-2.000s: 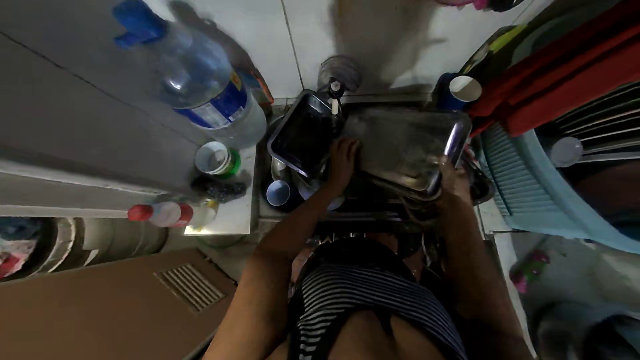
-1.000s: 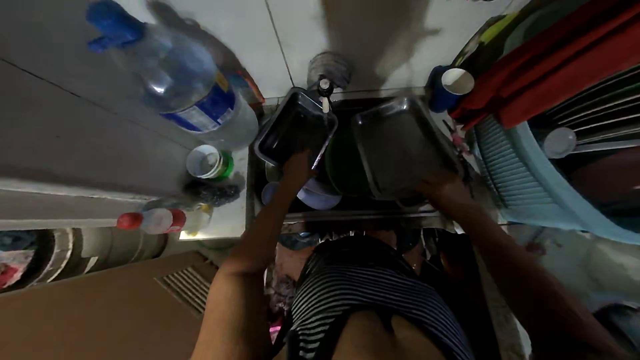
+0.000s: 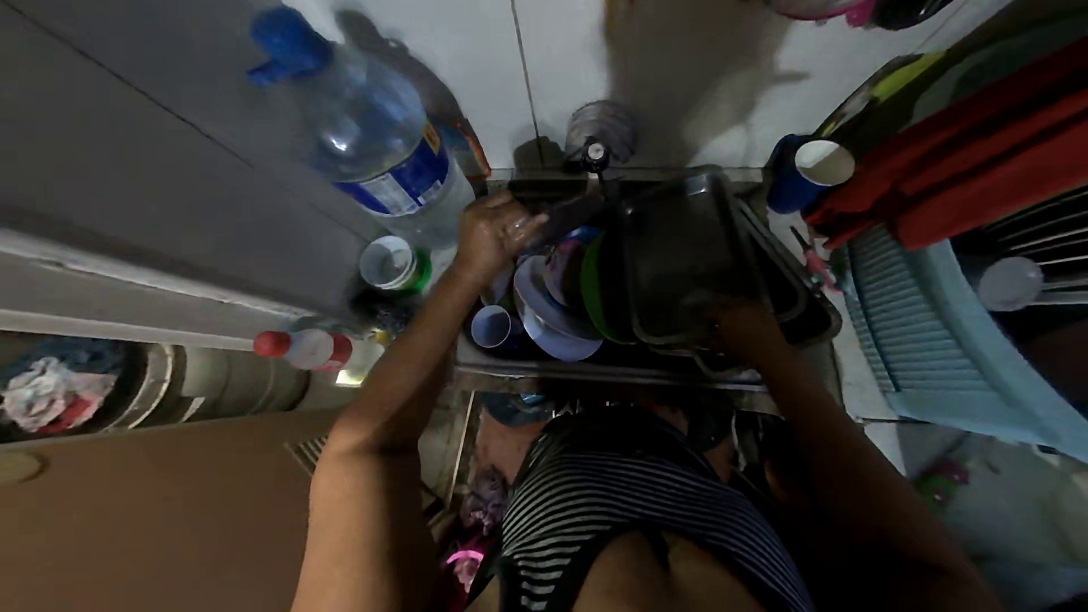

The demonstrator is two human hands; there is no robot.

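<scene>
My left hand [image 3: 497, 234] is at the left side of the sink [image 3: 595, 374], closed on a dark flat item [image 3: 568, 219] that I cannot identify. My right hand [image 3: 738, 327] grips the near edge of a rectangular metal baking pan [image 3: 680, 263], tilted over another metal pan [image 3: 816, 319] on the right. Between my hands lie pale bowls [image 3: 557, 340], the green rim of a dish [image 3: 595, 293] and a small cup [image 3: 491, 326]. The faucet [image 3: 595, 153] is at the wall behind them.
A large water bottle [image 3: 382, 153], a stack of white cups [image 3: 388, 262] and a red-capped bottle [image 3: 306, 349] stand left of the sink. On the right are a blue cup [image 3: 807, 174], a red cloth [image 3: 986, 170] and a light-blue plastic dish basket [image 3: 926, 340].
My left hand has moved up toward the wall, away from the small dark pan it touched one second ago. That pan no longer shows at the sink's left, where bowls are now visible.
</scene>
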